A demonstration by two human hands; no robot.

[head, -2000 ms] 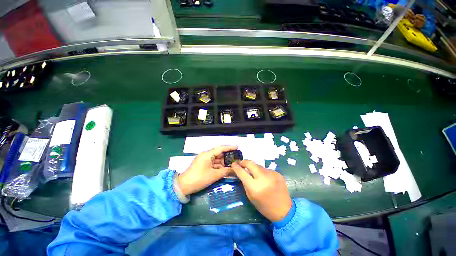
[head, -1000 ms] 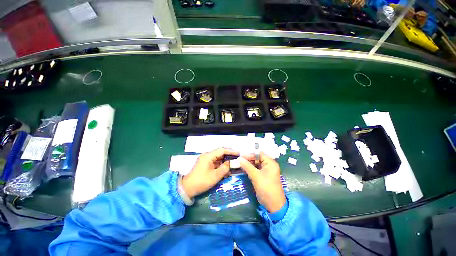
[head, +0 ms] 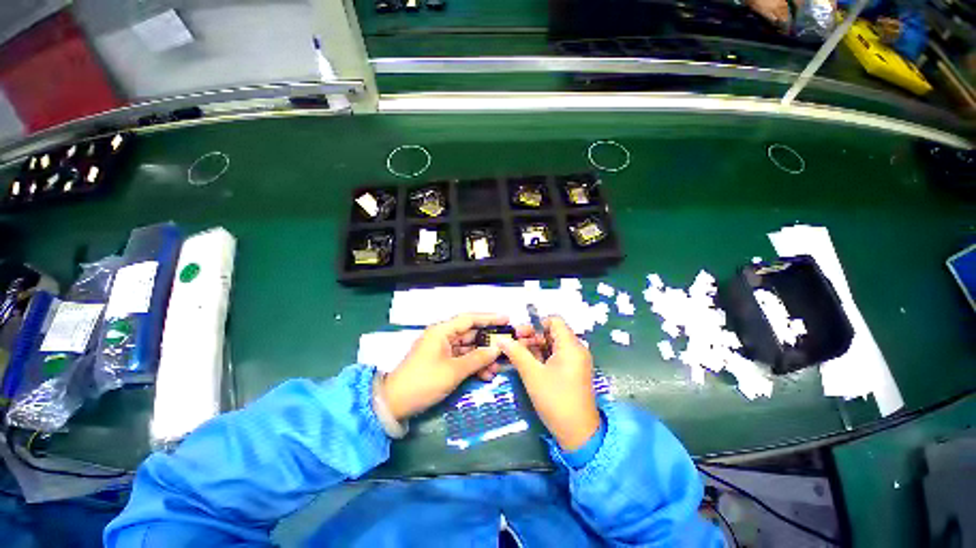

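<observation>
A small black electronic unit (head: 496, 336) with a pale gold patch is held between both hands. My left hand (head: 439, 364) grips it from the left by the fingertips. My right hand (head: 557, 375) touches it from the right with the thumb; a thin dark tool, apparently tweezers (head: 534, 316), sticks up between its fingers. The blue carrier sheet (head: 487, 412) lies below the hands, partly covered by them. The black foam tray (head: 479, 271) lies beyond, with units in its pockets; the back middle pocket is empty.
White paper strips (head: 450, 306) lie between tray and hands. White liner pieces (head: 696, 326) are heaped right, beside a black bin (head: 822, 321) on white paper. At left are bagged parts (head: 128, 305) and a long white pack (head: 195, 332). A metal rail (head: 589, 104) runs behind; a person's hand (head: 771, 11) shows beyond.
The unit has been turned between my fingers. My right hand has shifted slightly, and the dark tool now stands up from it. The white circles on the green surface have moved right.
</observation>
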